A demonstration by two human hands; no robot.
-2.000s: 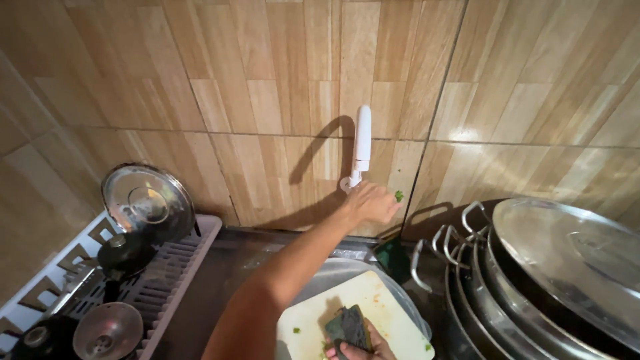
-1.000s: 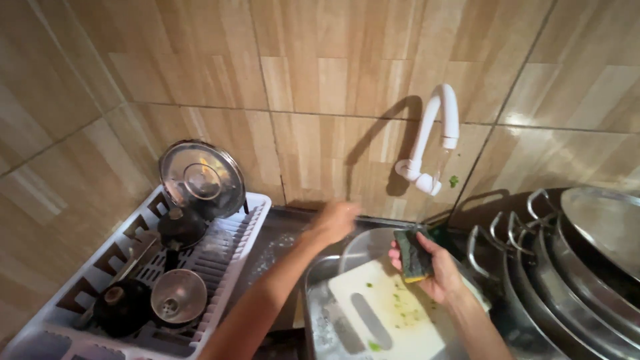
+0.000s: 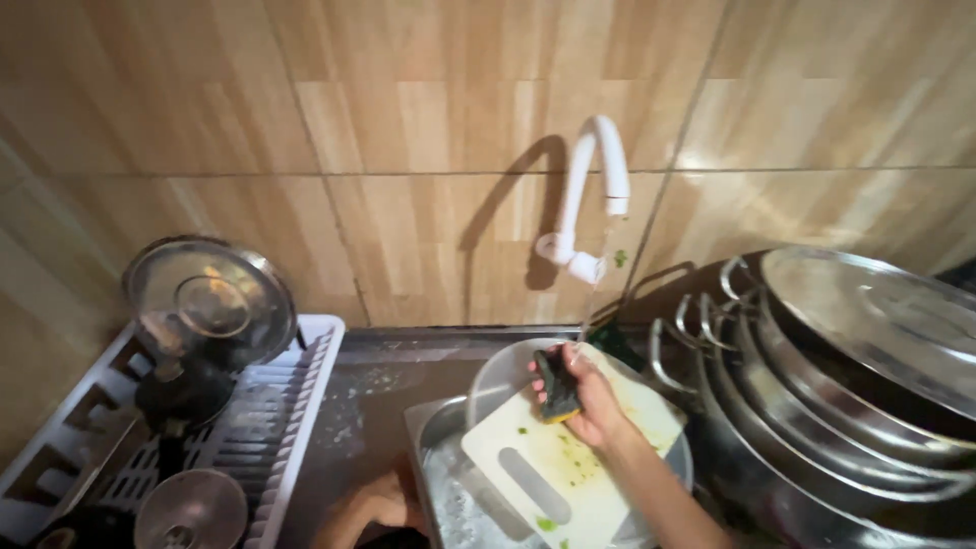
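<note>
My right hand (image 3: 591,393) is closed around a dark green scouring sponge with a yellow side (image 3: 559,389), beneath a thin stream of water from the white swivel faucet (image 3: 608,164). Below it a white cutting board with a slot handle (image 3: 507,431) lies tilted on a translucent round bowl (image 3: 488,374), scattered with green bits. My left hand (image 3: 393,499) is low at the near left edge of the steel sink (image 3: 431,427); its fingers are mostly hidden, and what they touch cannot be seen.
A white dish rack (image 3: 324,366) at left holds a glass lid (image 3: 217,301), dark pans (image 3: 183,396) and a translucent cup (image 3: 191,507). Large nested metal pots (image 3: 801,427) with a lid (image 3: 877,328) stand at right. A tiled wall rises behind; a green leaf bit (image 3: 621,258) clings there.
My left hand was at the faucet, then left it and has come down toward the near sink edge. Water now runs onto the sponge in my right hand. The spout has swung around.
</note>
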